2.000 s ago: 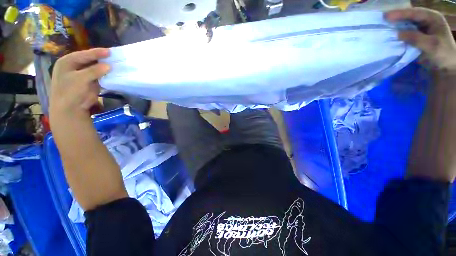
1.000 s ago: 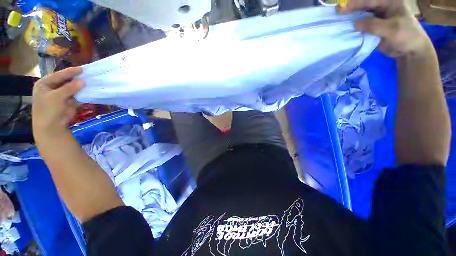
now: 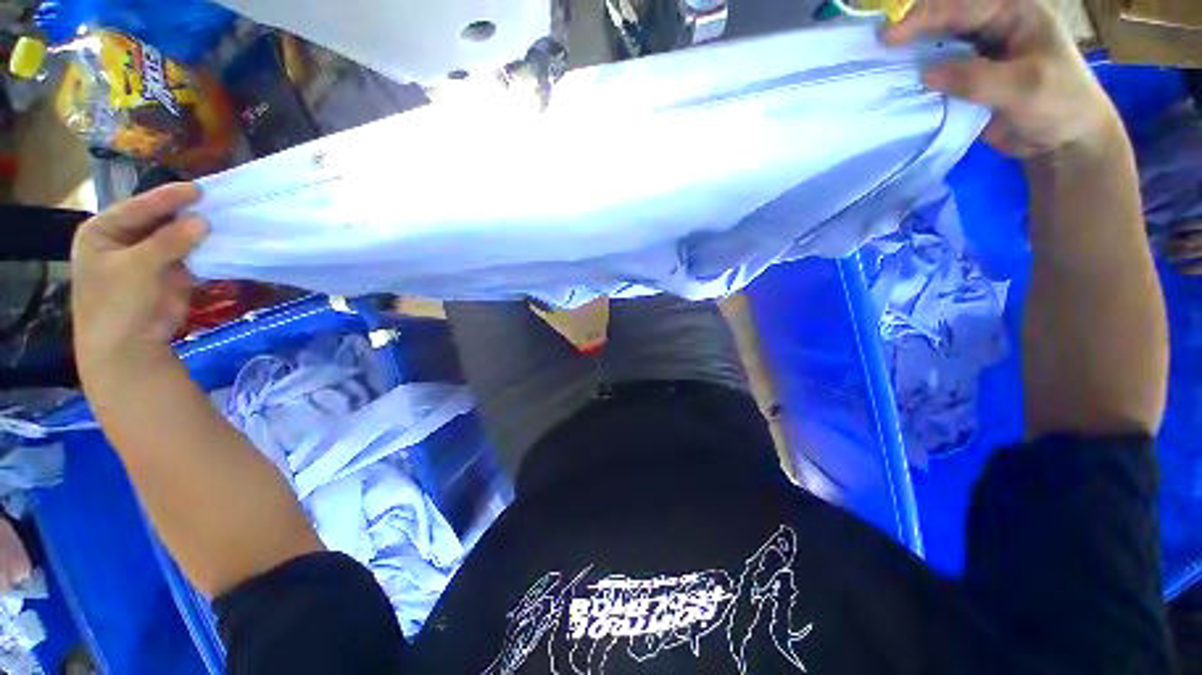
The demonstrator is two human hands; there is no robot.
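A pale blue shirt piece (image 3: 554, 198) is stretched between my hands across the top of the view, its middle washed out white by glare. My left hand (image 3: 139, 270) pinches its left end between thumb and fingers. My right hand (image 3: 1008, 73) grips its right end, higher up. The upper edge runs straight and taut, with a small dot near the left; the lower edge hangs in loose folds. The white machine head (image 3: 422, 33) stands behind the cloth, its small metal parts at the cloth's upper edge. Glare and cloth hide the needle area.
A left blue bin (image 3: 270, 317) holds heaped pale blue pieces beside my leg. A right blue bin (image 3: 881, 396) holds more pale blue pieces. A bottle with a yellow cap (image 3: 99, 99) lies at the upper left. A cardboard-brown box (image 3: 1153, 33) is at the upper right edge.
Both hands and the cloth have shifted left since two seconds ago, the left hand also lower. The cloth stays stretched between them. Since one second ago they have moved only slightly.
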